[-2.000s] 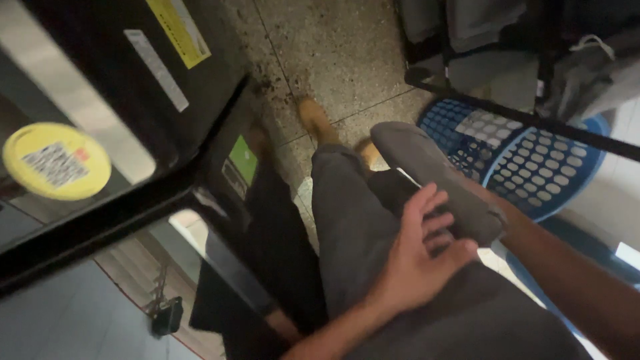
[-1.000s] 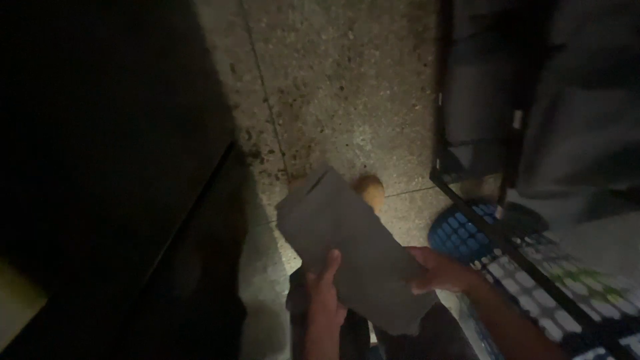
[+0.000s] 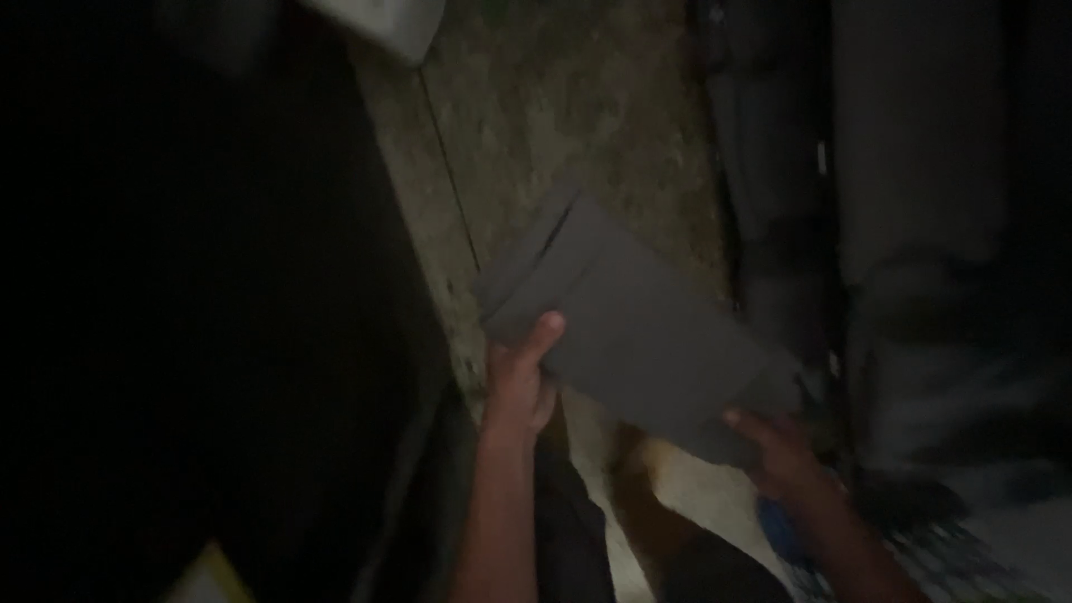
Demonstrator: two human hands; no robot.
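Note:
A folded grey cloth (image 3: 645,327) hangs between my two hands above the floor, its layered edge toward the upper left. My left hand (image 3: 528,364) grips its lower left side, thumb on top and fingers underneath. At the lower right corner, my right hand (image 3: 770,452) pinches the cloth with the thumb on top; its fingers are hidden or dark. The picture is dim and blurred.
Stone-like floor (image 3: 586,92) runs up the middle. Dark cloth items (image 3: 921,167) stand along the right, with part of a blue basket (image 3: 779,528) below. A dark surface fills the left; a pale object (image 3: 385,25) is at the top.
Two seconds ago the cloth was a narrower bundle at my right hand, with my left hand's fingers spread. Now both hands hold it flat and wide. The view has moved and darkened.

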